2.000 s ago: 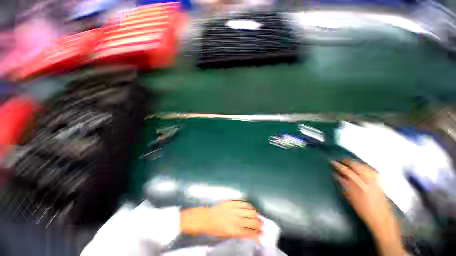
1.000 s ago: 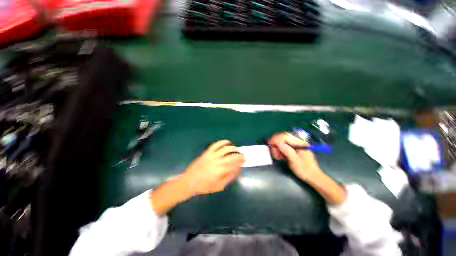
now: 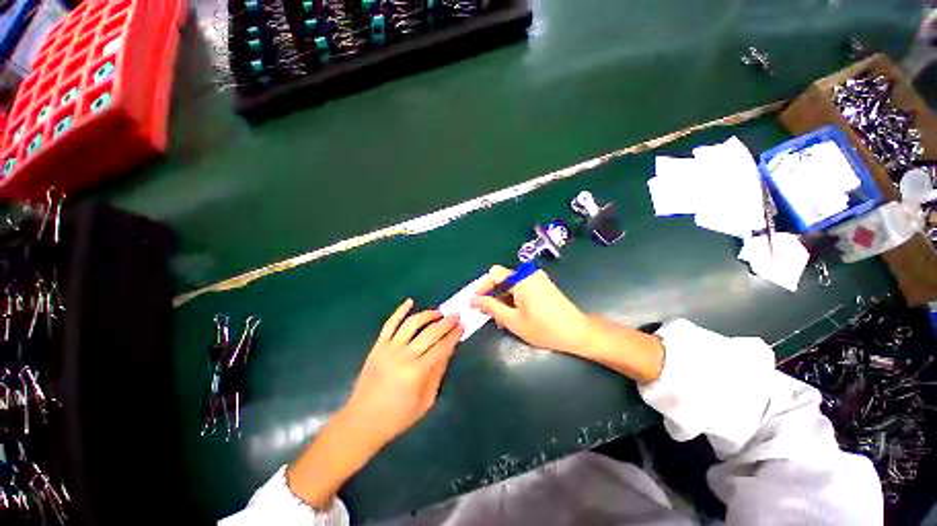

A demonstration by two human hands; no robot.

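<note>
A white paper slip point(image 3: 471, 305) lies on the green bench point(image 3: 339, 185) in front of me. My left hand point(image 3: 406, 360) rests flat with its fingertips on the slip's left end. My right hand point(image 3: 536, 313) holds a blue pen point(image 3: 518, 275) over the slip's right end; the pen's tip is hidden by my fingers. Just beyond my right hand lie a small black-and-silver unit point(image 3: 545, 240) and another silver-and-black unit point(image 3: 598, 218).
Metal-pronged parts point(image 3: 226, 372) lie at left beside a filled black tray point(image 3: 118, 370). Red divided crate point(image 3: 87, 92) and another filled black tray point(image 3: 380, 57) stand beyond. At right are white papers point(image 3: 709, 185), a blue tray point(image 3: 824, 179), a carton point(image 3: 812, 108) and a dark parts bin point(image 3: 873, 401).
The view has turned and sharpened, showing more of the right side. Since two seconds ago, the hands have come together at the slip and the right hand has taken the pen.
</note>
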